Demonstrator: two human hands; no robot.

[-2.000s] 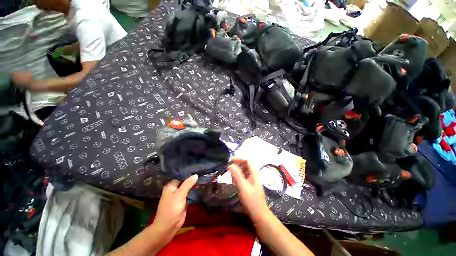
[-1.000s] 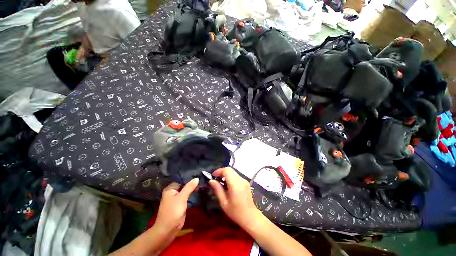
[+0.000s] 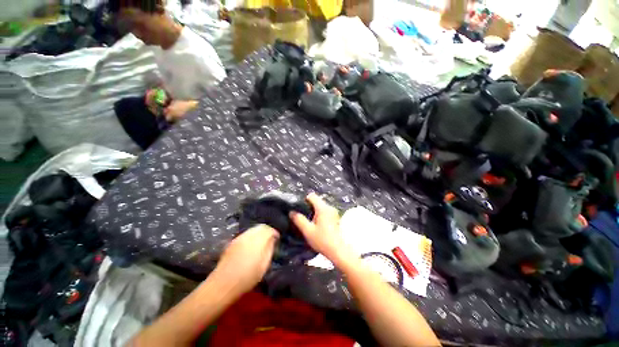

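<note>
A small plush bag lies at the near edge of the cloth-covered table, its dark lining bunched up and a little grey showing at its far rim. My left hand is closed on the near left side of the bag. My right hand grips its right side, thumb and fingers at the dark fabric. Both hands are bare and somewhat blurred. No snips can be made out now; the fingers hide part of the bag.
White paper sheets with a spiral edge and a red stick lie right of my hands. A large heap of grey bags covers the table's right side. A person sits far left by white sacks. A sack of dark items stands left.
The view has tilted up. The bag opening, held wide before, is now bunched together. The small pointed tool in my right hand no longer shows. My left hand has closed over the fabric.
</note>
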